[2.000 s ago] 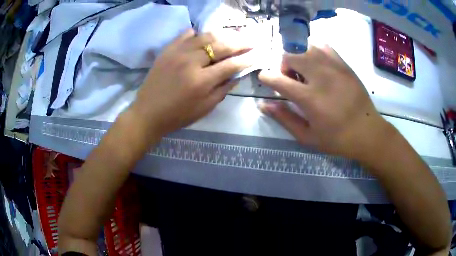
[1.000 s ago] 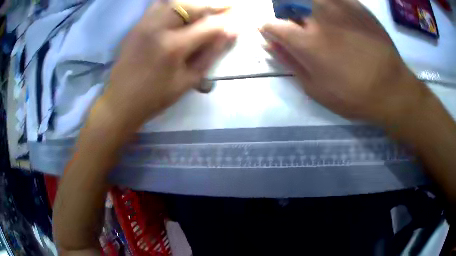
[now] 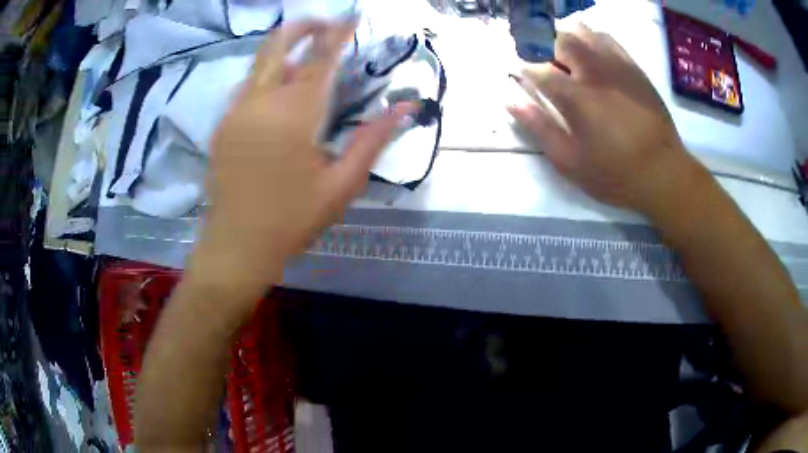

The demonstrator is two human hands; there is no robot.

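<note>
My left hand (image 3: 279,150) is blurred, with fingers and thumb spread, over light fabric left of the needle area. Its thumb tip lies over or against a white piece with a thin dark edge (image 3: 416,155); no closed grip shows. My right hand (image 3: 602,115) is beside the blue-grey cylinder (image 3: 534,31), thumb and fingers apart over the white bed. A small dark mark shows by its fingertips, too small to name. The needle area is cut by the top edge and washed out by the lamp.
Light fabric panels with dark stripes (image 3: 164,181) are heaped at left. A smartphone (image 3: 703,62) and a thin red tool (image 3: 755,51) lie at right. A ruler strip (image 3: 496,252) runs along the front edge. A red basket (image 3: 120,310) stands below left.
My left hand has moved left from the needle area and its fingers have spread. The dark-edged white piece now shows beside its thumb. My right hand stays near the cylinder. The view has shifted.
</note>
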